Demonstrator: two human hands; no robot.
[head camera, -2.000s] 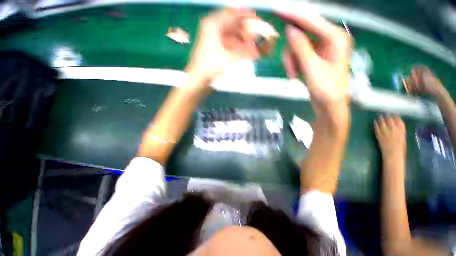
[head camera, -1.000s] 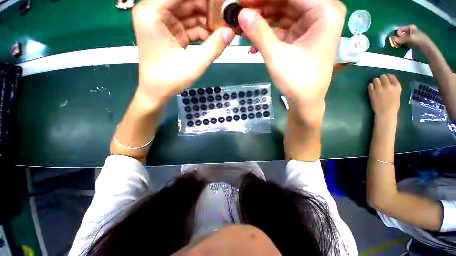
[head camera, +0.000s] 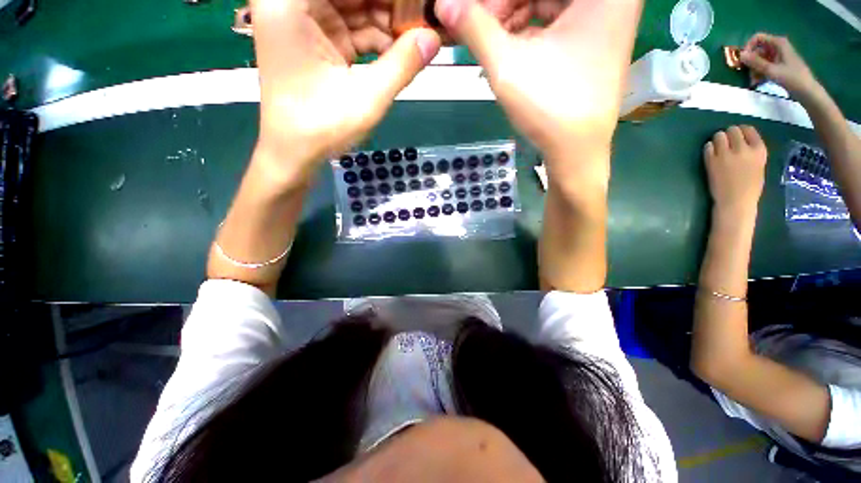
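A copper-orange housing (head camera: 409, 16) is held between my hands at the top edge of the view, partly cut off. My left hand (head camera: 330, 80) grips it from the left, with the thumb at its lower edge. My right hand (head camera: 552, 80) has its thumb on a round black piece (head camera: 433, 13) at the housing's right side; how far the piece is seated is hidden. A clear disc sheet (head camera: 430, 229) with rows of black discs lies flat on the green bench below my hands.
A white solvent bottle (head camera: 666, 75) with its lid flipped open stands by the belt's white rail (head camera: 156, 100). At the right, another person's hand (head camera: 776, 60) holds a copper piece (head camera: 734, 58); another disc sheet (head camera: 814, 193) lies there. Black plastic (head camera: 17, 198) is at the left.
My hands have come together around the housing and moved up to the view's top edge. The blurred view has become clear. The other person's copper piece has shifted slightly.
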